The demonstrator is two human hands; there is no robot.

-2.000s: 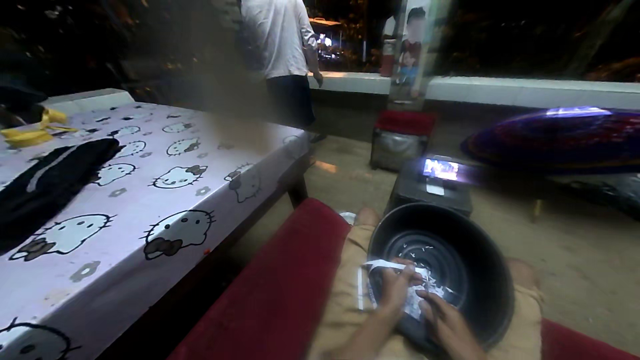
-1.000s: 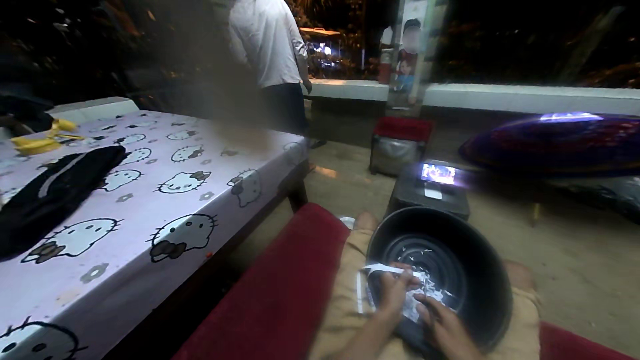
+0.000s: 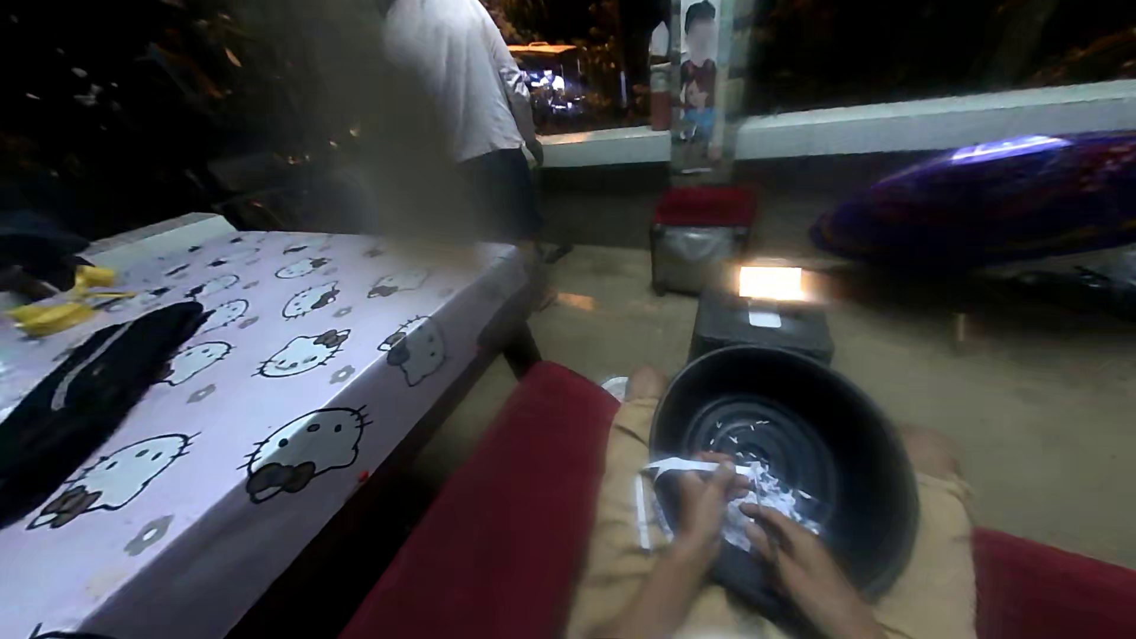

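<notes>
A round black tub (image 3: 874, 444) rests on my lap, with many small white scraps (image 3: 777, 497) lying inside it. Over its near left part, my left hand (image 3: 706, 501) is closed on a white strip (image 3: 679, 465), which looks like paper and sticks out to the left. Close on the right, my right hand (image 3: 785, 541) has its fingers curled around a slim dark tool; its kind cannot be told. Another narrow white strip (image 3: 642, 513) lies on my left thigh beside the tub.
A table with a cartoon-cat cover (image 3: 302, 390) stands at left, holding a black cloth item (image 3: 98, 390) and a yellow thing (image 3: 58, 315). A lit screen (image 3: 770, 283) is on a dark box (image 3: 710, 328). A person (image 3: 470, 98) stands beyond the table.
The lit screen has turned from a bluish picture to bright orange-white. The standing person has shifted slightly. My hands remain over the tub in nearly the same place.
</notes>
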